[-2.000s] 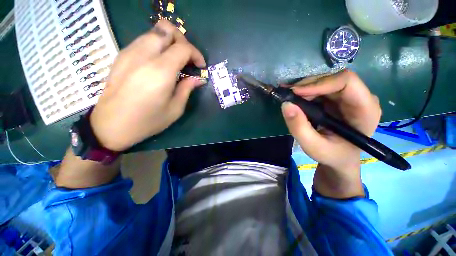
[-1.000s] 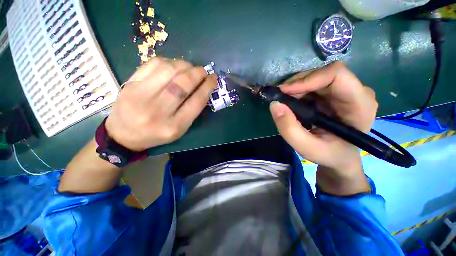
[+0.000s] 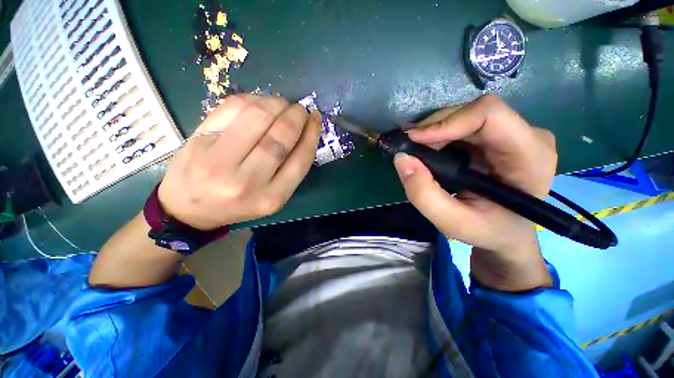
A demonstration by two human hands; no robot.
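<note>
A small whitish circuit board [image 3: 334, 145] lies on the dark green mat in front of me. My left hand [image 3: 244, 159] bends over its left side, fingertips together at its upper part and covering some of it. Whether the fingers pinch a small part is hidden. A thin pale line shows by the left knuckles. My right hand [image 3: 484, 166] is shut on the black soldering iron [image 3: 510, 198], held like a pen. Its thin tip points left and reaches the upper part of the board, close to my left fingertips; contact is not clear.
A white sheet [image 3: 55, 96] with rows of small dark parts lies at left. Loose yellow-gold and black bits [image 3: 216, 59] lie beyond my left hand. A watch [image 3: 497, 52] lies at upper right, near a translucent tub [image 3: 569, 9]. A black cord [image 3: 641, 118] hangs at right.
Since two seconds ago my left hand has moved over the board, and the dark part seen between its fingers is now hidden. The iron tip has shifted left. Little has changed since one second ago.
</note>
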